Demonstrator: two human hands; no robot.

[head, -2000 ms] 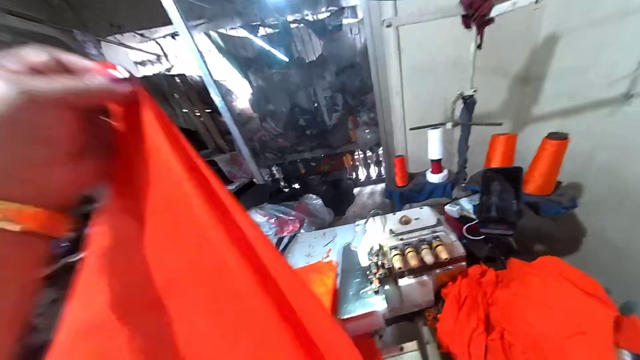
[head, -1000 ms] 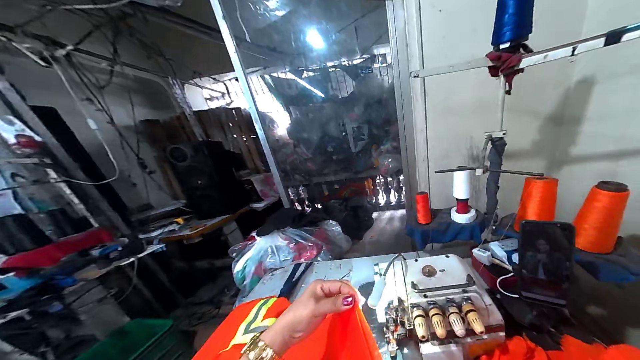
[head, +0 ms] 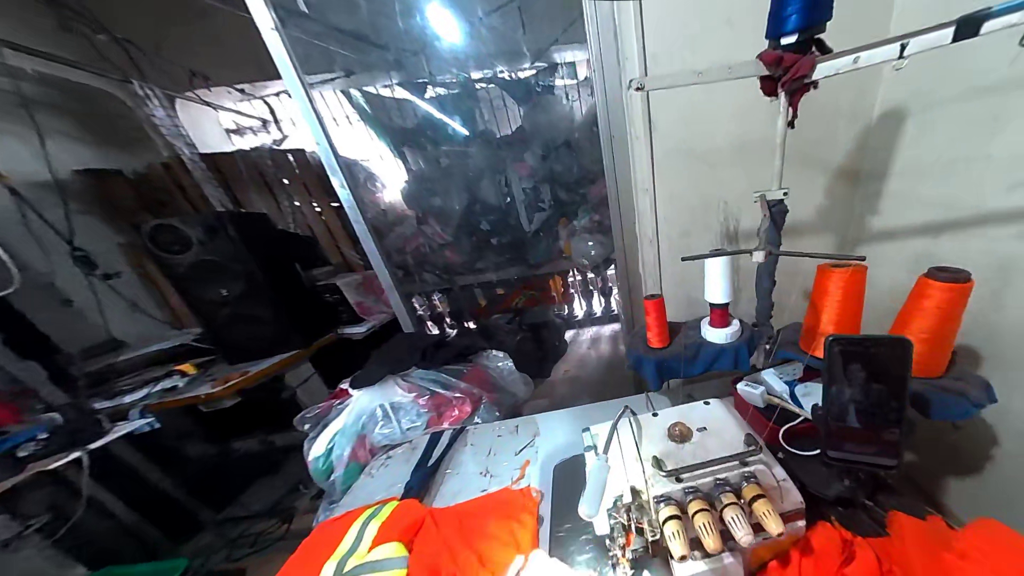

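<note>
An overexposed sliver, probably part of my left hand [head: 538, 565], shows at the bottom edge beside orange fabric [head: 480, 532]; its grip is hidden. My right hand is out of view. The fabric has a yellow and grey reflective strip [head: 364, 540] and lies on the white machine table [head: 492, 456]. Right of it stands an overlock sewing machine [head: 704, 440] with several cream tension dials [head: 706, 524] and a bright lamp glow near its needle area. More orange fabric [head: 904, 548] is heaped to the machine's right.
Behind the machine stand a small orange thread spool [head: 656, 322], a white cone [head: 718, 276] and two big orange cones [head: 836, 308]. A phone [head: 866, 400] stands upright at right. A plastic bag of cloth [head: 400, 412] sits at the table's far-left edge. A black speaker [head: 232, 280] is farther left.
The hand with a gold watch, seen holding orange fabric up a second ago, has dropped almost out of view. The fabric now lies lower, on the table.
</note>
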